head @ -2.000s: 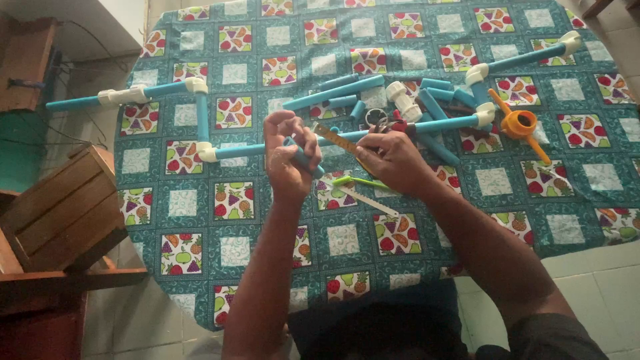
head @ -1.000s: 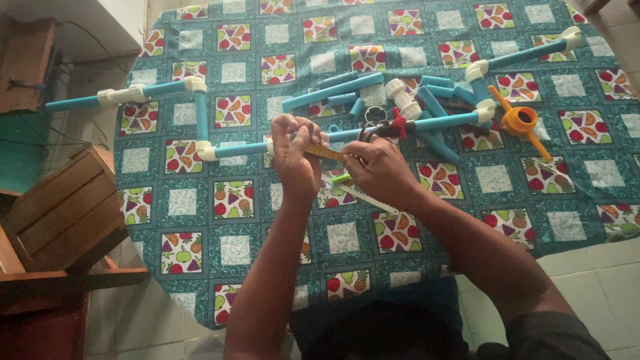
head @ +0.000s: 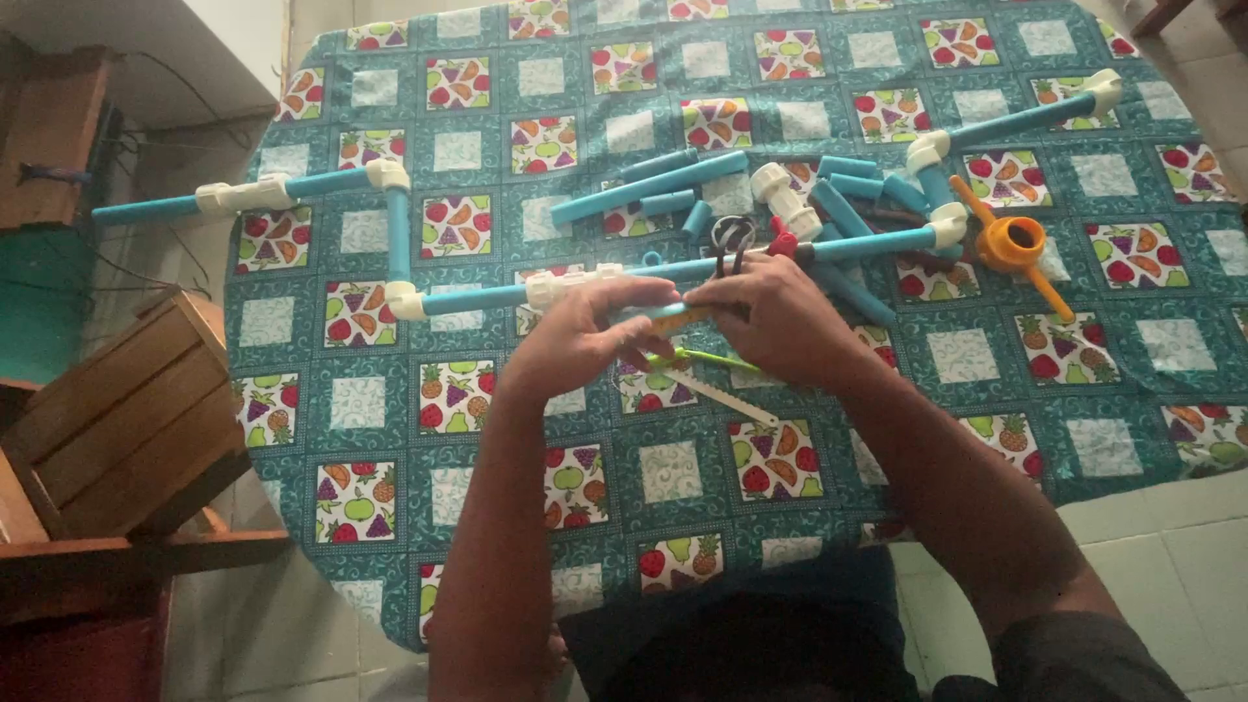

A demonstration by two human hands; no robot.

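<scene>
My left hand (head: 585, 336) holds a short blue plastic pipe piece (head: 639, 314), with a yellow measuring strip (head: 678, 318) against it. The fingers of my right hand (head: 775, 307) pinch the strip's other end; black-handled scissors (head: 731, 239) or a similar looped tool lie just beyond them. Behind both hands runs a long blue pipe (head: 478, 299) with a cream coupling (head: 565, 283) and elbows (head: 405, 300). A red-handled tool (head: 783, 239) rests against that pipe. Below the hands lies a white toothed blade (head: 731, 398) beside a bright green handle (head: 717, 361).
Cut blue pipes (head: 653, 185) and a white threaded fitting (head: 785, 200) lie beyond the hands. An orange ring tool with two handles (head: 1011, 244) is at right. The patterned tablecloth (head: 668, 473) covers a round table. A wooden chair (head: 127, 419) stands at left.
The blue piece and yellow strip, apart two seconds ago, are now together between my hands. My right hand has shifted slightly toward the long pipe.
</scene>
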